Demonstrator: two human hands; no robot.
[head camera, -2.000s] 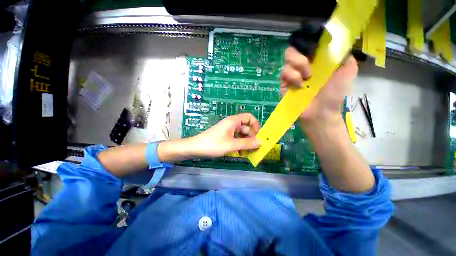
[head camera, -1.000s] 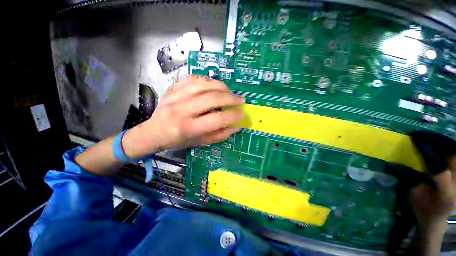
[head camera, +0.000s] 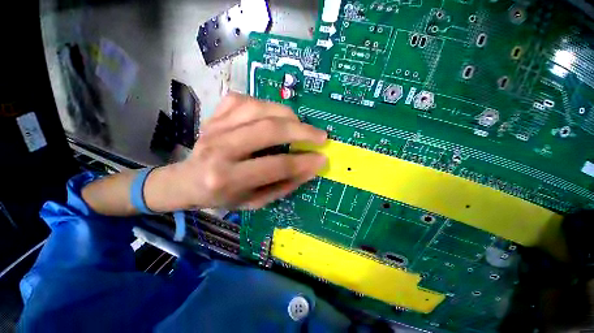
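A large green printed circuit board (head camera: 391, 58) lies tilted in front of me. A long yellow insulating strip (head camera: 417, 185) lies across its middle, with small holes in it. My left hand (head camera: 244, 153) pinches the strip's left end. My right hand (head camera: 576, 237) is at the strip's right end, at the picture's right side. It is very dark there, only black-covered fingertips show faintly, and its grip is hard to see. A short yellow insulating sheet (head camera: 345, 266) with a notched right end lies near the board's near edge.
A grey-silver perforated plate (head camera: 231, 32) lies left of the board's upper part. Dark perforated pieces (head camera: 184, 114) lie on the pale line surface (head camera: 143, 39). A whitish paper or bag (head camera: 116, 68) lies farther left. A black rack with a white label (head camera: 30, 132) stands at the far left.
Two seconds ago the strip was held up slanting above the board; now it lies across it between my hands. Since one second ago, the view has moved closer and the hands have stayed at the strip's ends.
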